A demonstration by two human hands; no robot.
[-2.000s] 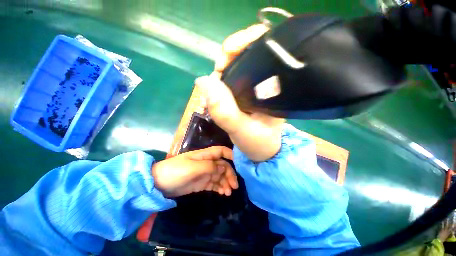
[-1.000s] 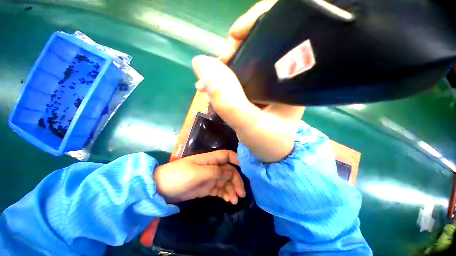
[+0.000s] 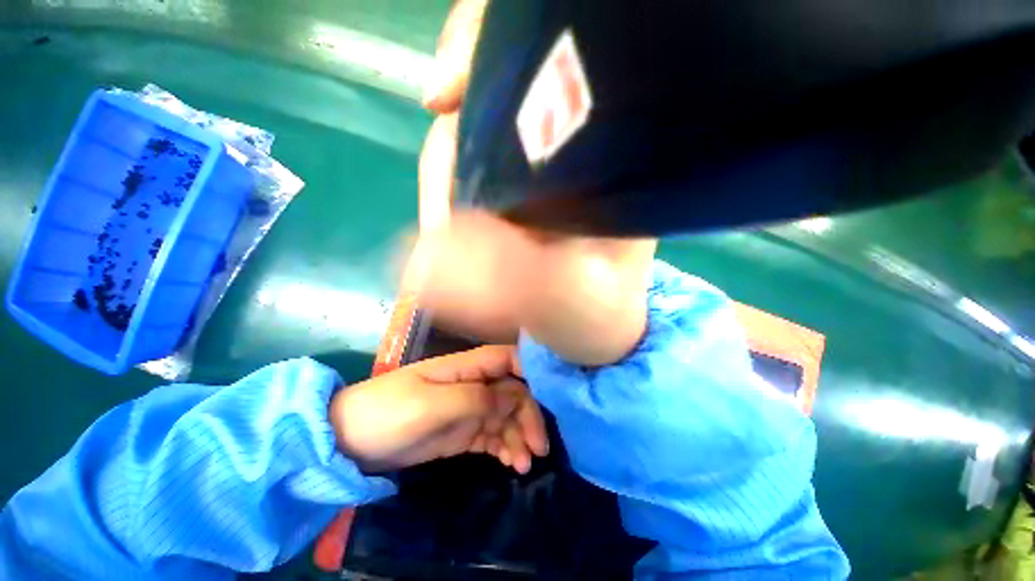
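Note:
The electric screwdriver (image 3: 726, 125), a thick black body with a small white and red label, fills the upper right. My right hand (image 3: 511, 272), blurred, is wrapped around its near end; the tip is hidden. My left hand (image 3: 443, 414) lies palm partly up over the black display panel (image 3: 488, 516), fingers loosely curled; I cannot tell whether a small screw is between the fingertips. The panel lies on an orange foam tray (image 3: 783, 336), largely covered by my arms.
A blue screw bin (image 3: 170, 289) with dark specks inside stands at the left on a crinkled plastic bag (image 3: 252, 216). The bench (image 3: 341, 216) is shiny green. A pale piece of tape (image 3: 979, 477) is at the right, with something yellow-green at the right edge.
The screwdriver and my right hand have moved left and nearer the camera, so more of the tool is cut off at the top. My left hand has barely moved.

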